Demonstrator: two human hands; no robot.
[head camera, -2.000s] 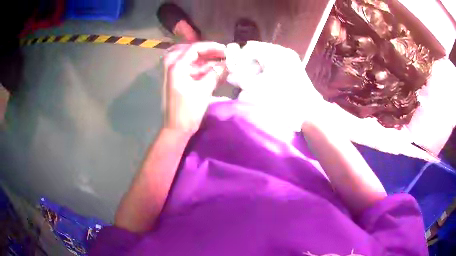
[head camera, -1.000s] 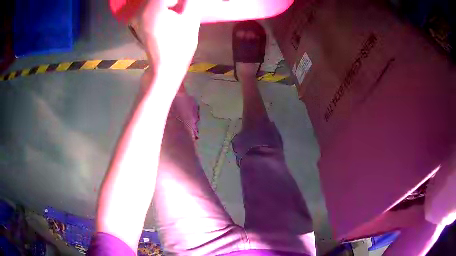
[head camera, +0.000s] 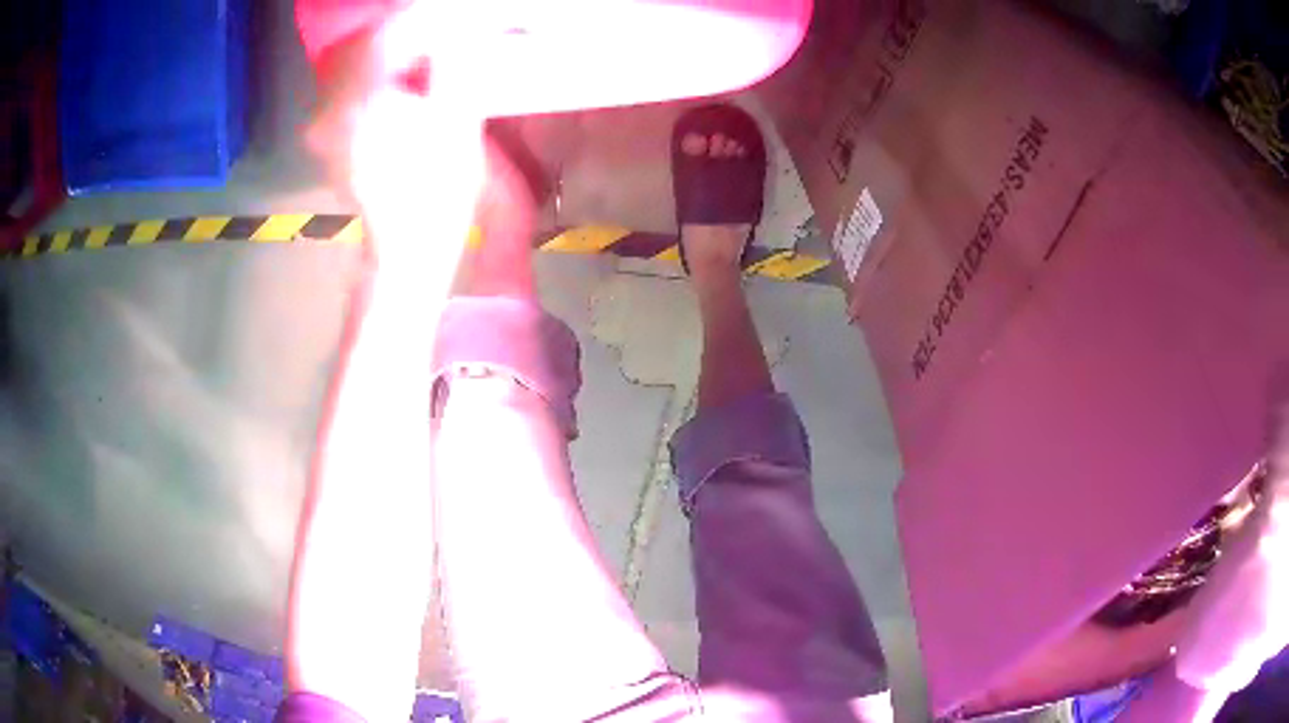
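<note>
A red plastic stool (head camera: 636, 64) shows at the top edge, partly cut off and washed out by glare. My left hand (head camera: 403, 106) reaches up to its left part and grips it; glare hides the fingers. A large closed-sided carton (head camera: 1046, 367) fills the right side. Dark, shiny doll hair (head camera: 1187, 565) shows at its opening, lower right. A pale, overexposed shape at the lower right edge may be my gloved right hand or a flap; I cannot tell which.
My legs and a foot in a dark sandal (head camera: 718, 177) are below. Yellow-black tape (head camera: 212, 230) crosses the grey floor. A blue bin (head camera: 149, 92) stands upper left. Blue items with gold-coloured bits lie at the lower left.
My hands have parted from in front of my body, and my left hand has taken hold of the stool. The view has shifted, showing my legs and the carton's printed side.
</note>
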